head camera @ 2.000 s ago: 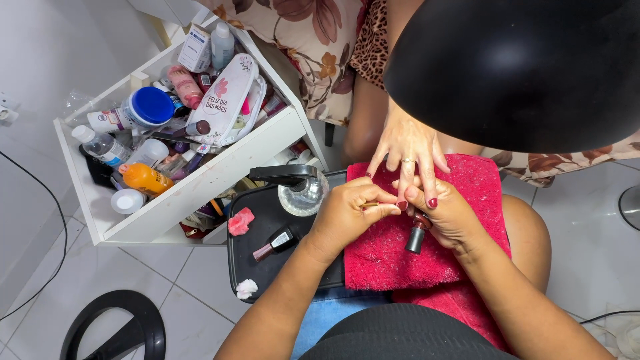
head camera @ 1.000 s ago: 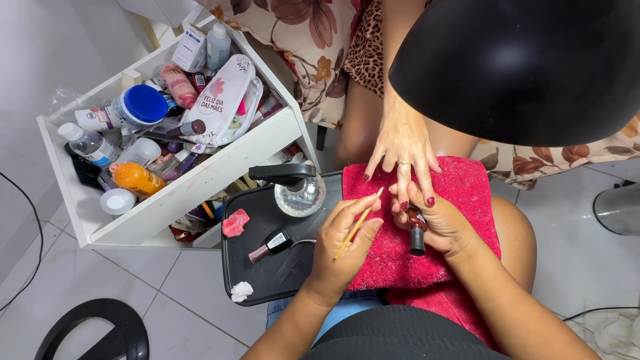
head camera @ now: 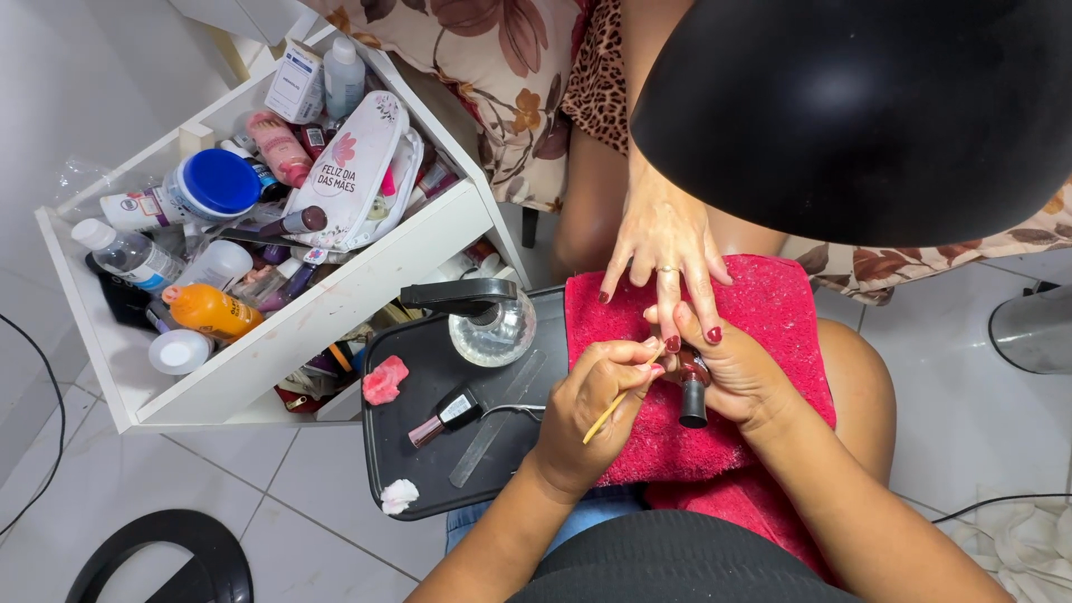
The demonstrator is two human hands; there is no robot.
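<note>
My left hand [head camera: 590, 410] grips a thin wooden cuticle stick [head camera: 605, 416], its upper end at a dark red fingernail of another person's hand [head camera: 666, 230]. With my right hand [head camera: 737, 368] I steady that person's finger and hold a nail polish bottle [head camera: 693, 394] with dark red contents and a black cap, cap end toward me. The other person's fingers are spread, and one wears a ring. Beneath the hands lies a red towel [head camera: 779, 310]. The tip of the stick is partly hidden by my fingers.
A black tray [head camera: 394, 452] at the left holds a pump bottle [head camera: 492, 331], a second polish bottle [head camera: 446, 416], a nail file [head camera: 497, 419] and cotton pieces. Beyond it stands an open white drawer [head camera: 318, 327] full of bottles. A black lamp shade [head camera: 854, 126] overhangs the upper right.
One second ago the stick's tip stood off the other person's nails; now it is at a dark red nail. My right hand still holds the bottle and the finger.
</note>
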